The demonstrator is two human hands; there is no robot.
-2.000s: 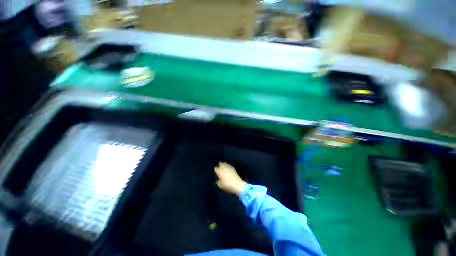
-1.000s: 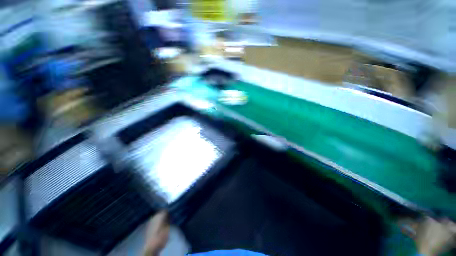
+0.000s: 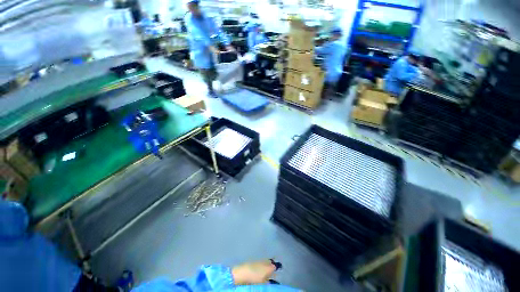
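My left hand (image 3: 255,273) is low in the centre, its sleeve coming from the left. Black coverings show on its spread fingertips and nothing is seen in it. My right hand is out of the picture. Right of my hand is a stack of black trays (image 3: 325,211); its top tray holds tight rows of silvery parts (image 3: 342,171). Another black tray (image 3: 479,245) with silvery parts is cut off at the lower right. My hand touches neither.
A green bench (image 3: 85,154) stands left, with a blue item (image 3: 142,134) on it. A black tray of silvery parts (image 3: 228,142) sits beyond. Small loose pieces (image 3: 206,197) lie on the floor. A blue-clothed person (image 3: 34,251) is cut off at lower left. Cartons (image 3: 302,63) and several workers stand behind.
The view has swung from the bench and its trays to the floor and tray stack. My right hand has left the picture. My left hand now shows over the floor.
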